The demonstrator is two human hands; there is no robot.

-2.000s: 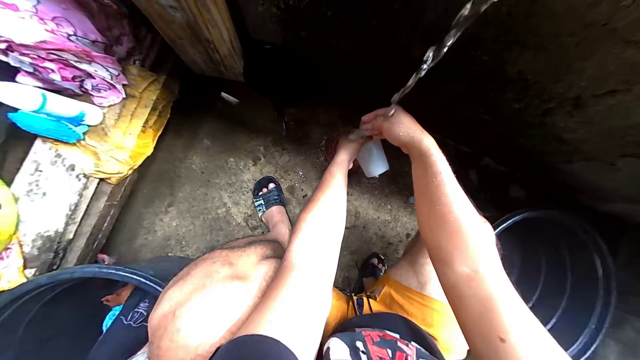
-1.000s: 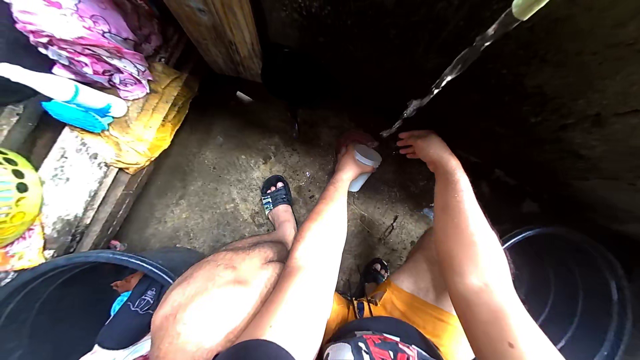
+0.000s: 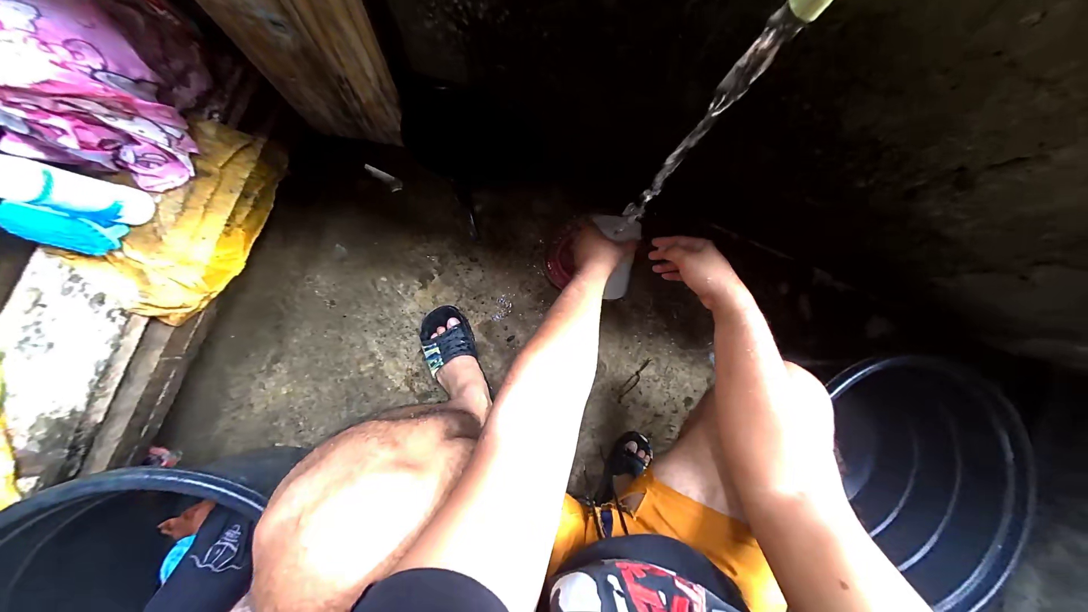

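My left hand (image 3: 602,246) grips a whitish translucent plastic container (image 3: 618,276), near the middle of the view. A stream of water (image 3: 718,106) falls slantwise from a pale green spout (image 3: 809,8) at the top and meets the container's top. Just right of the container is my right hand (image 3: 690,262), its fingers apart and holding nothing. Behind my left hand a round reddish object (image 3: 561,257) shows in part; what it is I cannot tell.
A black tub (image 3: 935,476) stands at the right, and another (image 3: 161,480) with cloth inside is at the lower left. Pink patterned cloth (image 3: 93,93) and a yellow sheet (image 3: 204,229) lie over a ledge at the left. A wooden post (image 3: 331,68) rises behind the wet concrete floor (image 3: 340,340).
My left hand has moved the container up under the water stream. Two seconds ago both hands were together at the container; my right hand has since come away from it.
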